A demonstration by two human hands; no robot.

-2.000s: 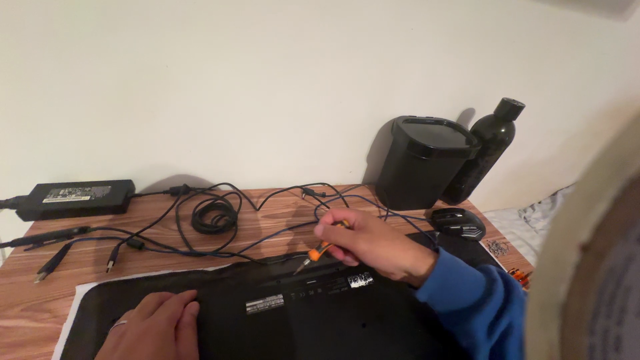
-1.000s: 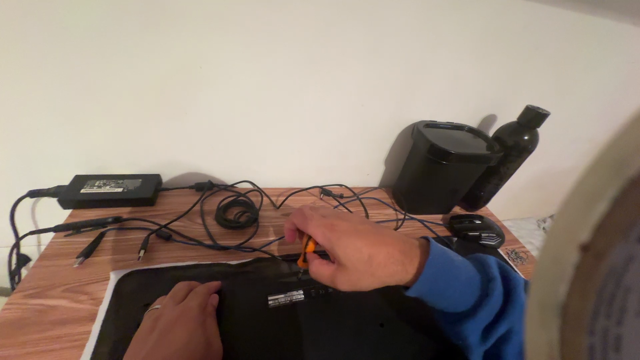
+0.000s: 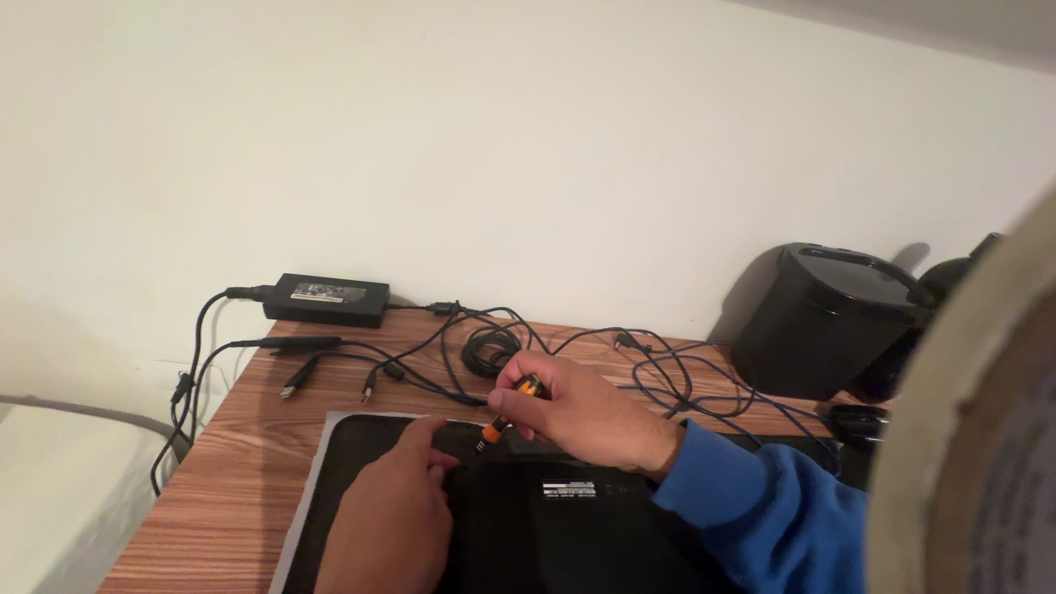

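A black laptop (image 3: 577,536) lies underside up on a dark mat (image 3: 351,441), with a printed label on its casing. My right hand (image 3: 577,404) holds a small orange and black screwdriver (image 3: 499,427) tilted, its tip pointing down near the laptop's upper left corner. Whether the tip touches a screw cannot be told. Just left of that tip, my left hand (image 3: 396,511) rests on the laptop's left side and the mat, thumb and forefinger apart, holding nothing.
Behind the mat lie a black power adapter (image 3: 326,300), tangled cables (image 3: 491,351) and USB plugs (image 3: 293,386). A black container (image 3: 829,322), a dark bottle (image 3: 945,280) and a mouse (image 3: 858,422) are at right. A large blurred round object (image 3: 932,462) blocks the right edge.
The screwdriver in my right hand has moved left along the laptop to near its corner. My left hand has come up close to the tip. The view has turned left.
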